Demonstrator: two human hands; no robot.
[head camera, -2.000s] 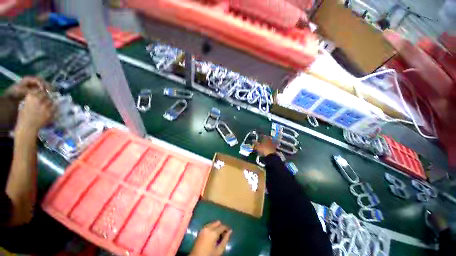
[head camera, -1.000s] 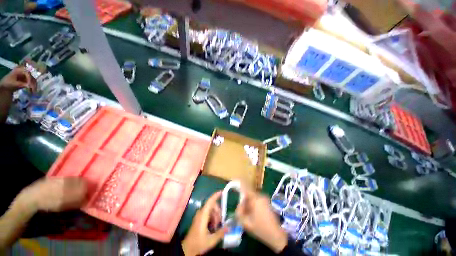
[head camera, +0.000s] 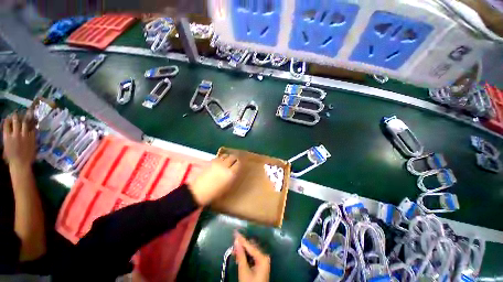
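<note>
My left hand (head camera: 214, 177), in a black sleeve crossing the pink parts tray (head camera: 105, 179), is over the left end of the shallow cardboard box (head camera: 251, 198). Its fingertips are bent down and blurred; whether they hold anything is unclear. White plastic parts (head camera: 274, 176) lie in the box's right side. My right hand (head camera: 251, 259) is low, in front of the box, its fingers closed on a looped product (head camera: 225, 263) of which only a narrow white strip shows. The rest of that loop is hidden or cut off.
A heap of looped products (head camera: 375, 242) lies at right, and one loop (head camera: 309, 161) sits behind the box. More loops (head camera: 300, 104) lie on the green belt. A power strip (head camera: 325, 33) hangs overhead. A co-worker's hand (head camera: 19, 137) is at left by another heap.
My left hand has left the loop held low in front and moved up to the box. My right hand has stayed low. The view has shifted, and the power strip looks larger.
</note>
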